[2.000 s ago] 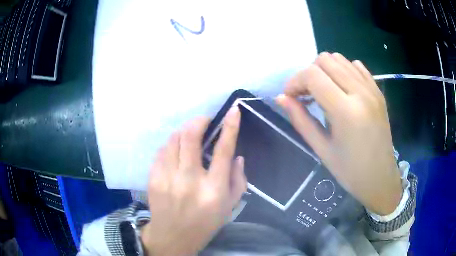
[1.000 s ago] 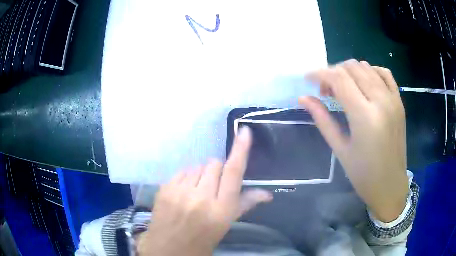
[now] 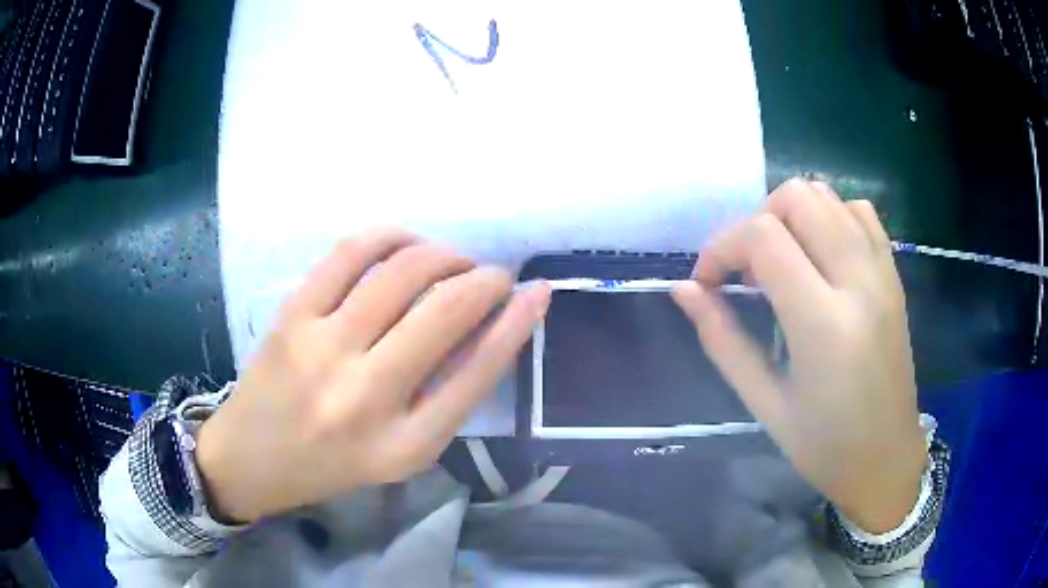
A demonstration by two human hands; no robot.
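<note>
A black device housing [image 3: 598, 267] lies with its far edge on the white foam sheet and its near part against my body. Its dark screen window [image 3: 655, 362] has a white border [image 3: 644, 432]. Narrow white tape with blue marks [image 3: 609, 284] runs along the window's far edge between my hands. My left hand [image 3: 374, 362] has its fingertips at the far left corner of the window, on the tape's end. My right hand [image 3: 810, 345] pinches the tape near the far edge. The tape [image 3: 965, 255] continues to the right. My right hand hides the button end.
The white foam sheet [image 3: 483, 149] with a blue mark lies on the dark green bench [image 3: 126, 276]. Stacked black housings [image 3: 40, 92] stand at the far left, more [image 3: 1000, 46] at the far right. Blue plastic [image 3: 988, 494] shows below the bench edge, with black units at left.
The housing has turned from tilted to square with me. My left hand has moved to the window's far left corner. My right hand has lowered, and the tape now lies along the far edge.
</note>
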